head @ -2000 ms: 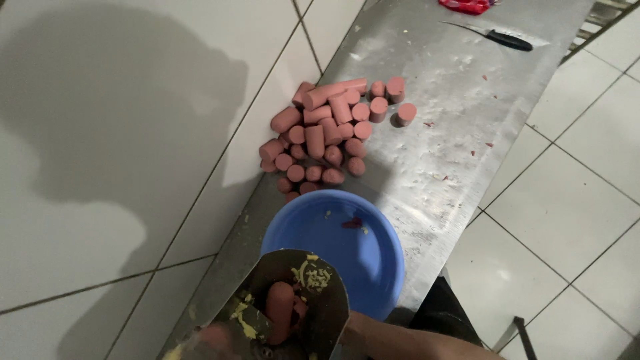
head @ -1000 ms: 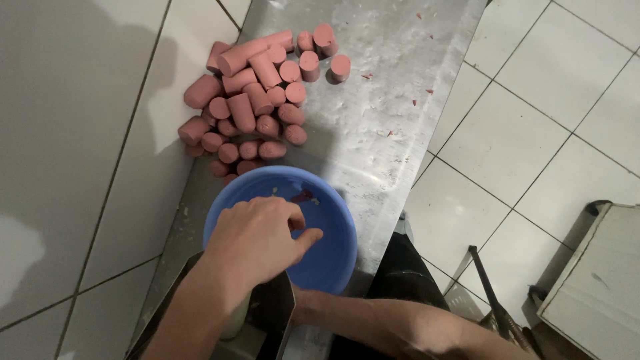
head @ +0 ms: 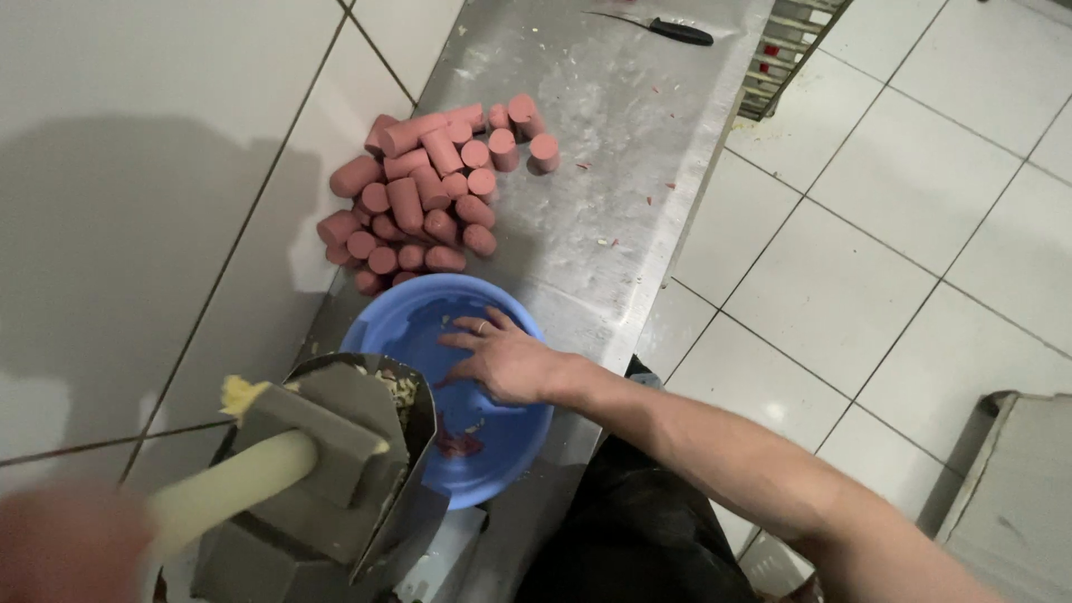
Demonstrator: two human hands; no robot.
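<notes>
My left hand (head: 71, 540), blurred at the lower left, grips the pale handle of a grey pusher (head: 310, 469). The pusher sits at the mouth of a metal feed hopper (head: 429, 419), with yellow shreds stuck to its edge and more shreds inside the hopper. My right hand (head: 511, 364) is over the inside of a blue plastic bowl (head: 536, 427), palm down, fingers spread, a ring on one finger; nothing shows in it. Dark reddish scraps (head: 459, 444) lie in the bowl. Beyond the bowl, many cut pink sausage pieces (head: 406, 205) are heaped on the metal table.
A black-handled knife (head: 681, 32) lies at the far end of the metal table (head: 603, 226), which bears small scraps. White tiled wall runs along the left, tiled floor on the right. A slatted crate (head: 779, 54) stands beyond the table edge, a pale box-like object (head: 1017, 494) at lower right.
My left hand has moved from over the bowl to the pusher's handle at lower left. My right hand, hidden behind the hopper one second ago, now shows over the bowl.
</notes>
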